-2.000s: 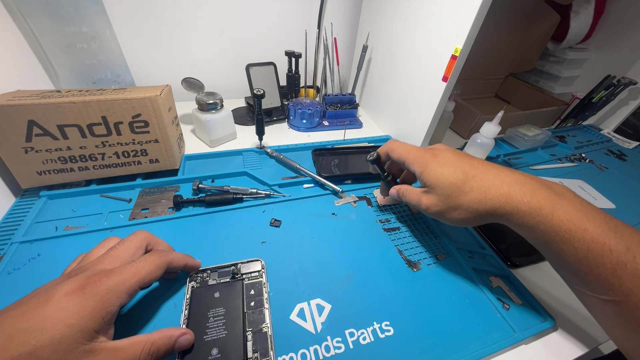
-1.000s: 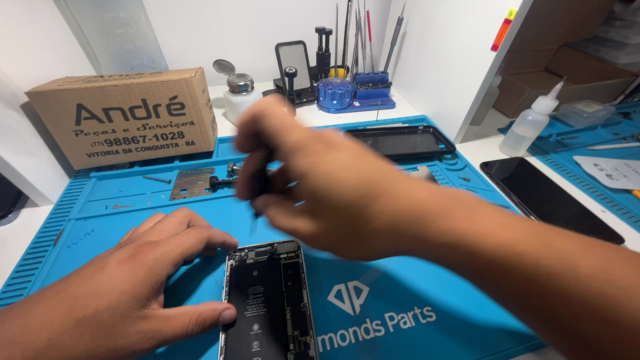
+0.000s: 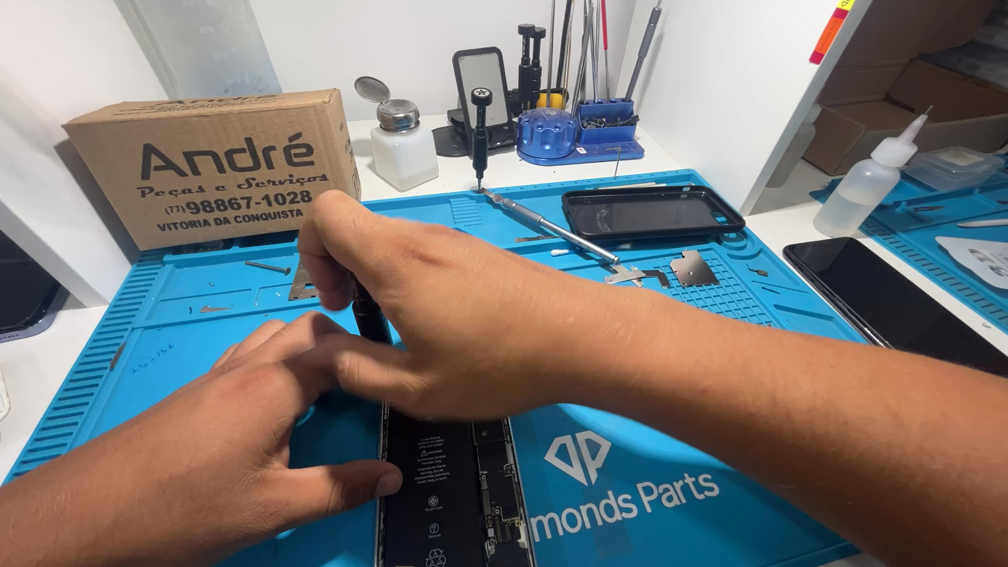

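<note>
An opened smartphone [image 3: 453, 488], its black battery and circuit board exposed, lies on the blue silicone repair mat [image 3: 606, 480]. My left hand [image 3: 260, 402] rests at its left side, the thumb on the phone's edge and the fingers near its upper end. Above that end my right hand [image 3: 441, 315] grips a dark precision screwdriver [image 3: 370, 311], held roughly upright. The screwdriver's tip and the phone's top part are hidden by my hands. A metal shield plate [image 3: 694, 268] and a small metal bracket [image 3: 624, 275] lie on the mat's grid beyond my right forearm.
Behind stand a cardboard box [image 3: 236, 173], a pump dispenser bottle [image 3: 404, 150], an upright screwdriver [image 3: 480, 138] and a blue tool holder [image 3: 606, 130]. A black phone case [image 3: 654, 213] and a metal-handled tool [image 3: 551, 228] lie farther back. At right are a dark phone [image 3: 898, 307] and a squeeze bottle [image 3: 862, 181].
My right hand has moved with the screwdriver from the grid at the right, across to the phone's upper end. My left hand has stayed at the phone's left side. The view has shifted.
</note>
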